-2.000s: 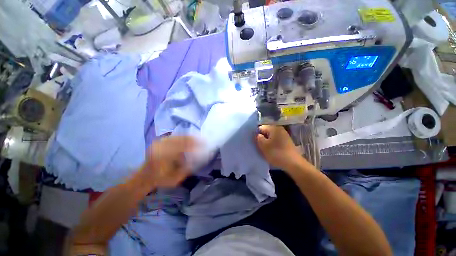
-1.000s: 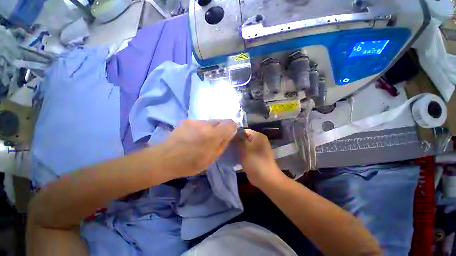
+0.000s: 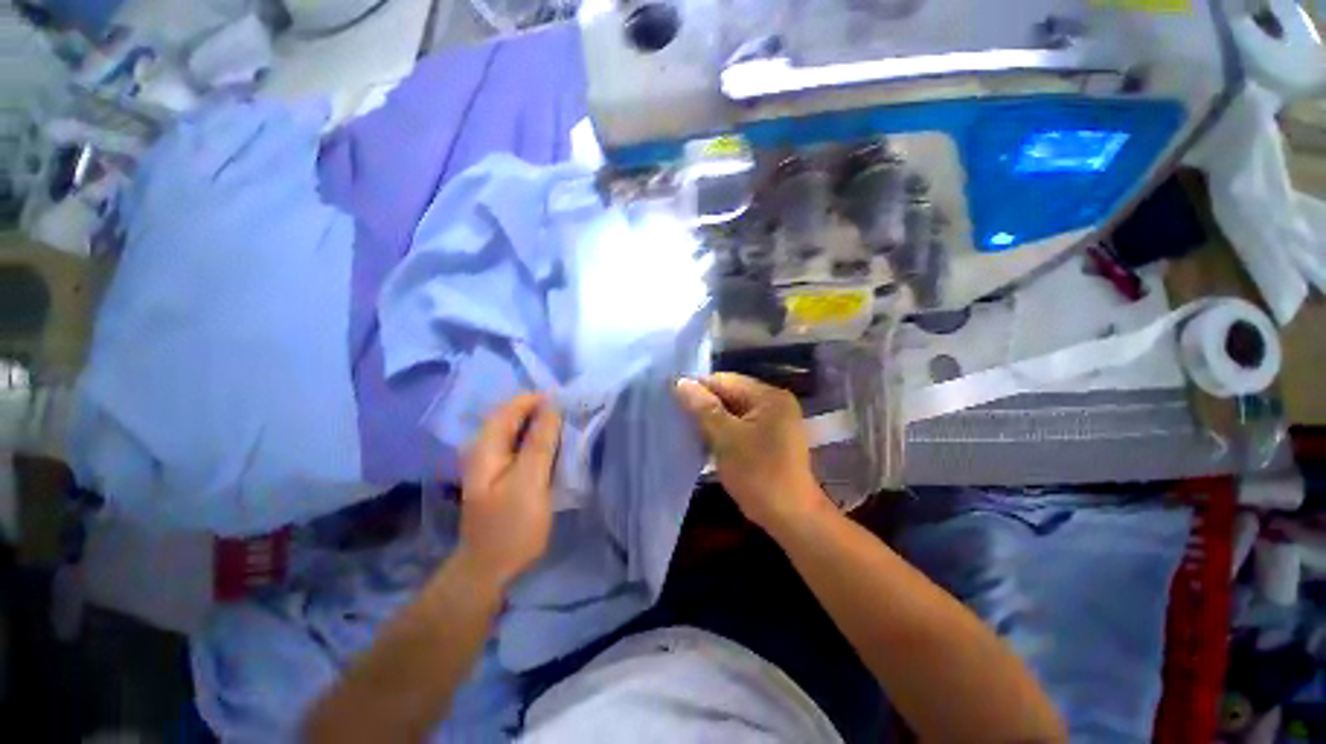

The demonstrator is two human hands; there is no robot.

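Observation:
A light blue garment piece [image 3: 487, 269] lies rumpled at the left end of the overlock machine [image 3: 873, 160] and hangs over the table's front edge. Lamp glare hides the needle area. My right hand [image 3: 753, 443] pinches the cloth's edge just in front of the machine head. My left hand [image 3: 512, 487] holds the cloth between thumb and fingers, lower and to the left.
A heap of light blue pieces [image 3: 218, 320] lies far left, beside purple cloth [image 3: 436, 146]. A white tape roll [image 3: 1230, 348] and pale threads [image 3: 878, 422] are right. Folded blue pieces [image 3: 1040, 581] and a red basket [image 3: 1201, 625] are lower right; loose blue cloth [image 3: 276, 640] is lower left.
My left hand has moved left and down, away from my right hand, which stays by the machine head. The cloth between them is now spread and hangs in front of the table edge.

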